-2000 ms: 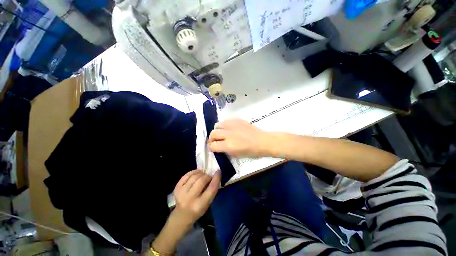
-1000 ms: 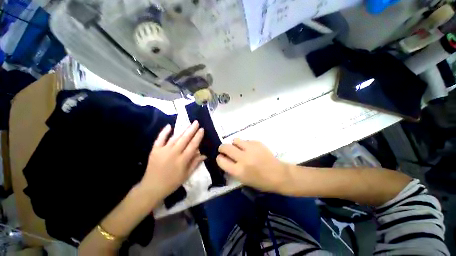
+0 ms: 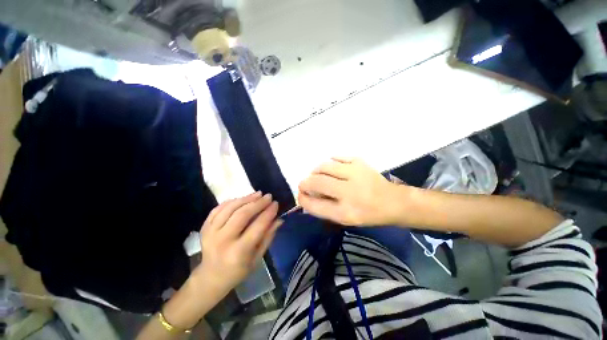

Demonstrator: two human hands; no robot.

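Note:
A narrow black band [image 3: 247, 138] runs from under the presser foot [image 3: 234, 72] down to the table's front edge. White cloth [image 3: 221, 156] lies along its left side. The large black garment [image 3: 106, 179] is heaped to the left. My left hand [image 3: 241, 232] has its fingertips on the lower end of the band. My right hand [image 3: 343, 192] is at the right side of that same end, fingers bent together; its fingertips are partly hidden, and the band's very end is covered by the hands.
The sewing machine head [image 3: 100, 26] is at the upper left, with a tan round part [image 3: 214, 45] near the needle. A dark phone [image 3: 499, 63] lies on the white table [image 3: 373, 113] at the right, by black cloth [image 3: 542, 40]. Cardboard [image 3: 12, 119] is at far left.
The view has moved closer and shifted. My left hand has slid from beside the band's upper part down to its lower end. The band now lies straight, with my right hand at its lower end.

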